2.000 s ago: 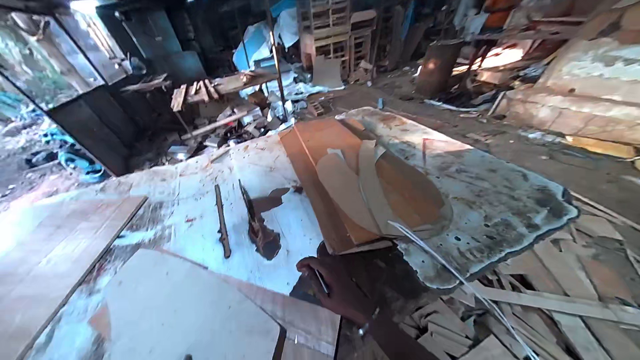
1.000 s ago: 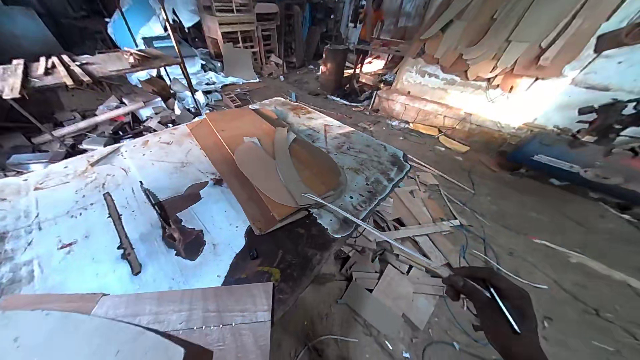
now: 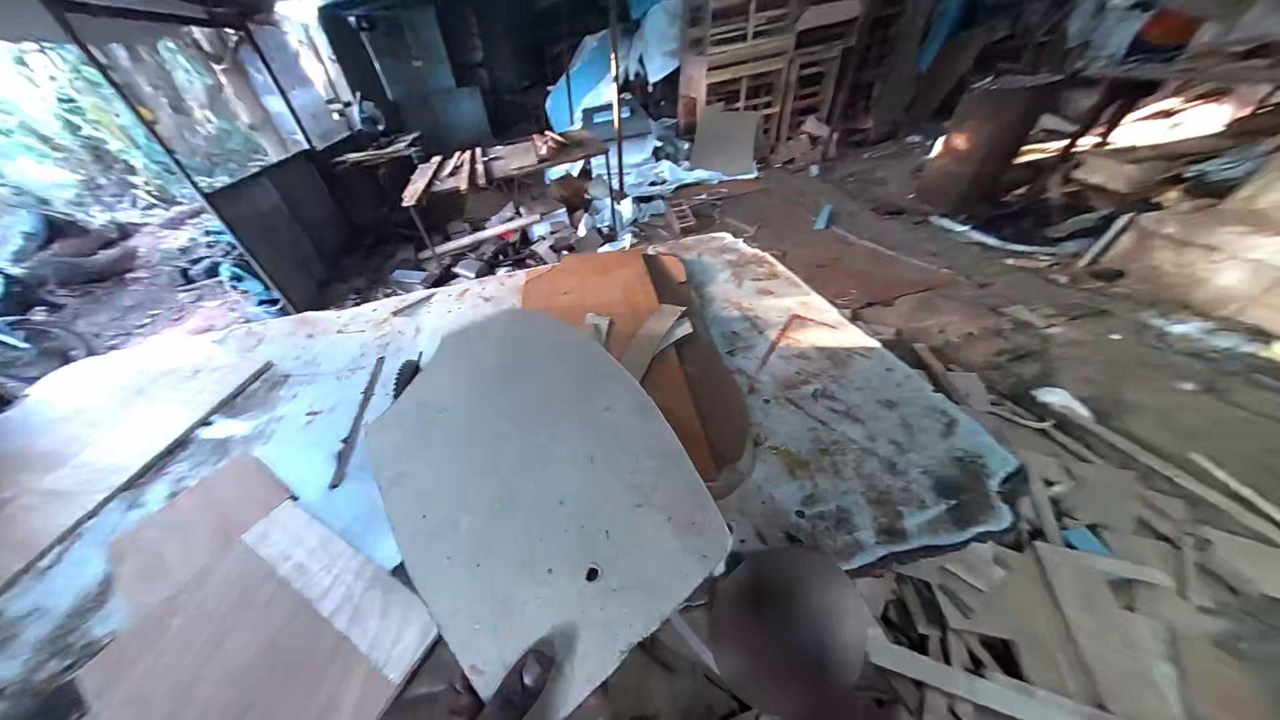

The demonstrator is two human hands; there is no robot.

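Observation:
A pale, round-topped flat panel [image 3: 540, 470] with a small dark hole is raised over the worktable. My left hand [image 3: 515, 685] grips its lower edge, the thumb lying on its face. Right of the panel's lower corner is my right hand [image 3: 790, 630], badly blurred; whether it holds anything cannot be told. Behind the panel, an orange-brown sheet [image 3: 590, 285] lies on the table with curved pale pieces [image 3: 650, 340] on top. A narrow dark strip [image 3: 357, 425] lies left of the panel, near a partly hidden dark tool [image 3: 405, 377].
The stained worktable [image 3: 840, 430] has a ragged right edge. Thin wooden sheets [image 3: 230, 600] lie at its lower left. Offcuts [image 3: 1090, 620] cover the ground at right. A low bench [image 3: 500, 165] with wood pieces and stacked wooden frames [image 3: 745, 75] stand behind.
The pale panel, lying low at the left before, is now lifted in my left hand and hides part of the sheet. My right hand, earlier out over the offcuts with a pen-like item, is now beside the panel.

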